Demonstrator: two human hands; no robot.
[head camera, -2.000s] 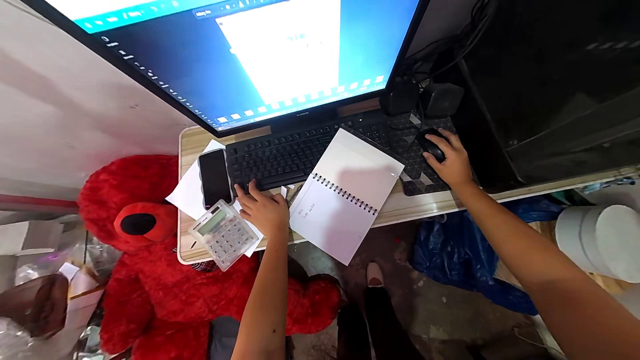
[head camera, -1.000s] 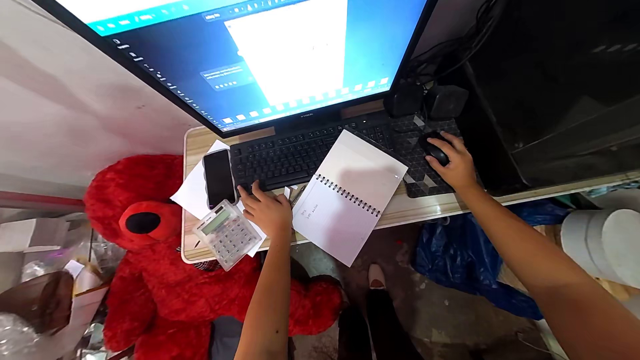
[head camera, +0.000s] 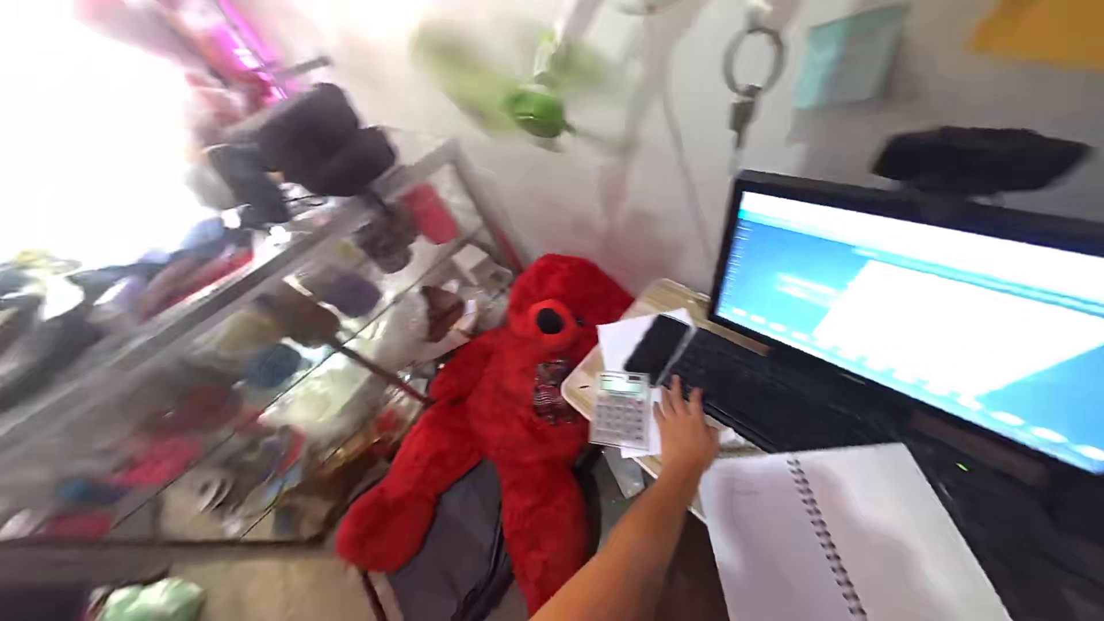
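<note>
My left hand (head camera: 686, 429) rests at the left end of the black keyboard (head camera: 733, 388), fingers apart and holding nothing. Just left of it lies a white calculator (head camera: 621, 412), and above that a dark smartphone (head camera: 657, 347) on white paper (head camera: 623, 338). An open spiral notebook (head camera: 776, 526) lies to the right of my left wrist and partly over the desk edge. Behind the keyboard stands a lit computer monitor (head camera: 906, 319). My right hand and the mouse are outside the view.
A big red teddy bear (head camera: 526, 397) sits against the desk's left end. Farther left stands a glass display case (head camera: 285, 371) full of blurred goods. A green fan (head camera: 536, 110) is at the wall, and a metal ring (head camera: 753, 60) hangs above the monitor.
The view has swung far to the left and up, so my right hand is out of sight. My left hand remains by the keyboard's left end.
</note>
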